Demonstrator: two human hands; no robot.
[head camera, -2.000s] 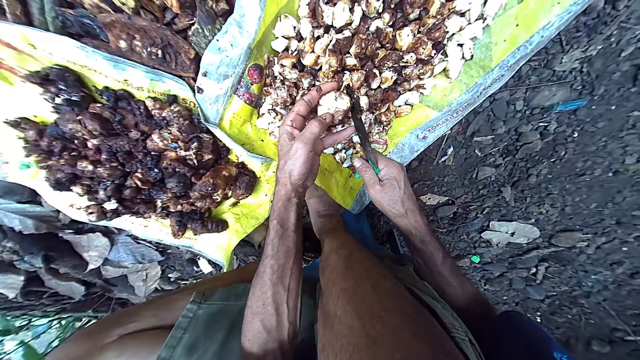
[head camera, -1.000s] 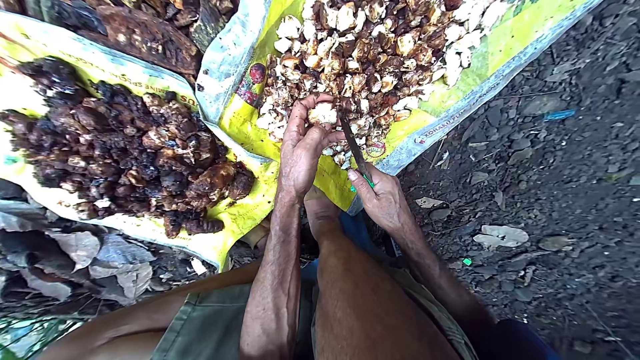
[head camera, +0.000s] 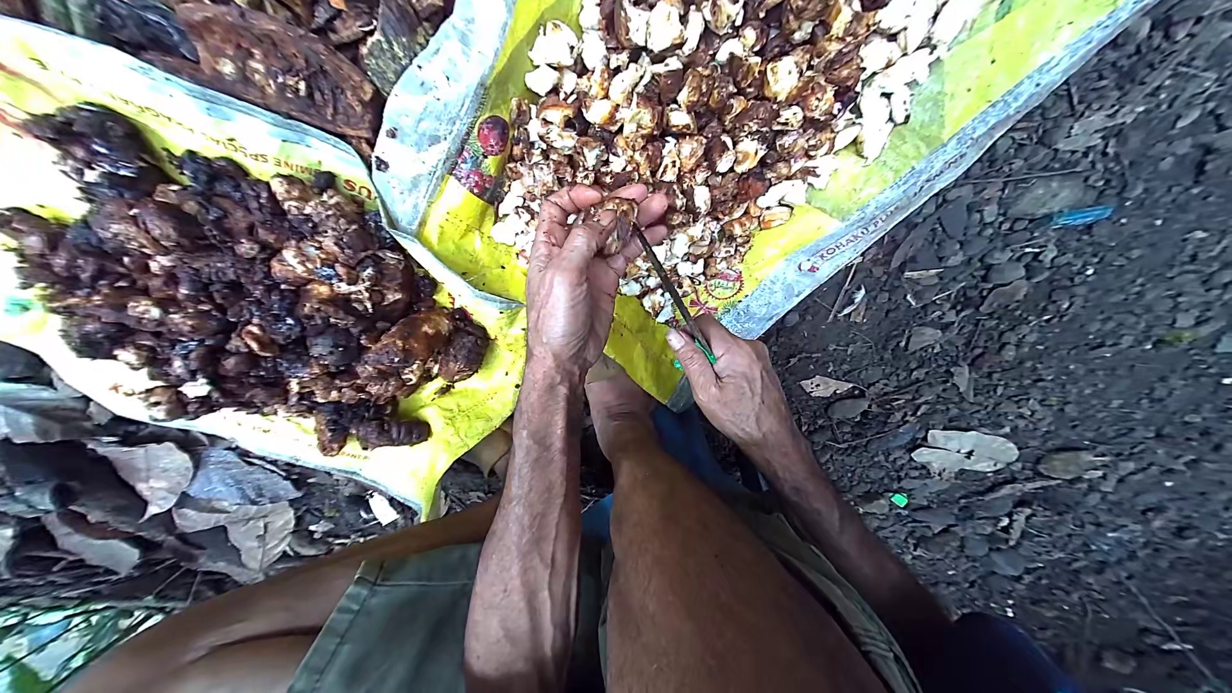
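Note:
My left hand (head camera: 582, 279) holds a brown-and-pale piece (head camera: 616, 219) of what looks like cacao seed mass between thumb and fingers, palm up. In my right hand (head camera: 733, 375) is a knife (head camera: 667, 279) with a thin dark blade and some green at the handle; its tip meets the piece. Beyond both hands, many brown and whitish pieces (head camera: 674, 115) lie spread on a yellow woven plastic sack (head camera: 457, 226). To the left, a heap of darker, clumped pieces (head camera: 231, 279) rests on another yellow-and-white sack (head camera: 192, 101).
My bare foot (head camera: 616, 399) touches the near corner of the sack, below my left hand. Dry leaves (head camera: 154, 476) lie at the lower left. Dark brown husks (head camera: 279, 67) are heaped at the upper left. Dark soil (head camera: 1020, 318) with leaf litter and a blue scrap (head camera: 1083, 216) is at the right.
A whitish piece showed in my left hand in the earlier frames; the piece there now looks browner. The fingers have curled around it, and the knife tip is at it.

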